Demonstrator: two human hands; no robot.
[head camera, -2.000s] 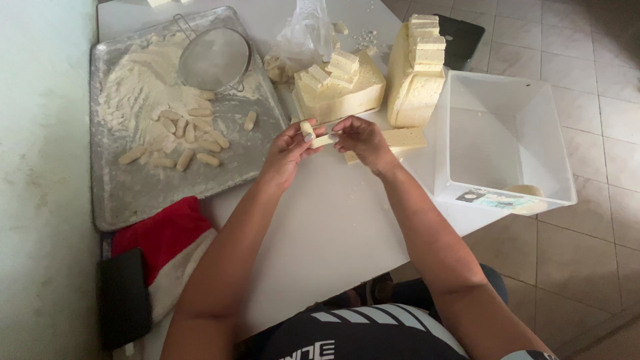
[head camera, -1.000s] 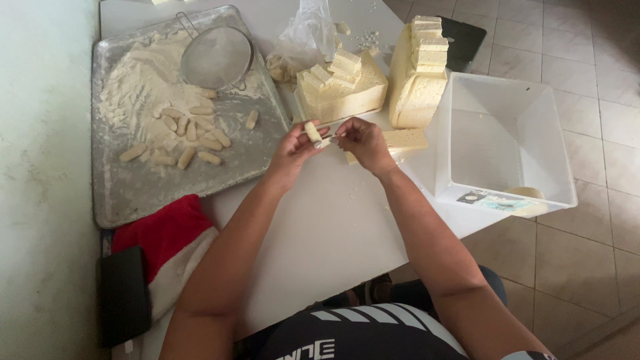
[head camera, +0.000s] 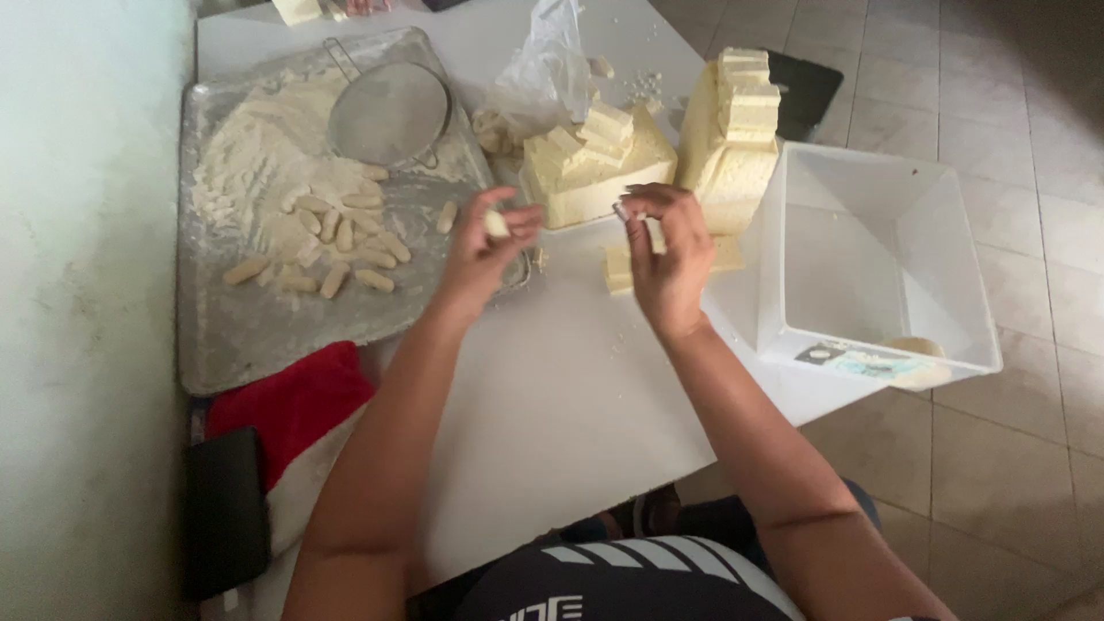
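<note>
A small pale piece (head camera: 496, 224), perhaps cheese or dough, lies between the fingers of my left hand (head camera: 492, 237), near the right edge of the metal tray (head camera: 285, 345). Pinched in my right hand (head camera: 668, 246) is a small whitish bit (head camera: 621, 210), too small to identify. Behind the hands stand a large cheese block (head camera: 595, 190) with cut pieces on top and a tall cheese block (head camera: 716, 155) with slices on it. Cheese slabs (head camera: 617, 267) lie partly hidden behind my right hand. Flour (head camera: 259, 155) and several floured sticks (head camera: 345, 233) cover part of the tray.
A round mesh sieve (head camera: 388, 112) rests on the tray. A clear plastic bag (head camera: 543, 78) is behind the cheese. At the right stands a clear plastic bin (head camera: 862, 345). A red and white cloth (head camera: 293, 397) and a dark flat object (head camera: 226, 513) lie at the lower left.
My hands were close together at the small pale pieces; they have moved apart, the left one toward the tray.
</note>
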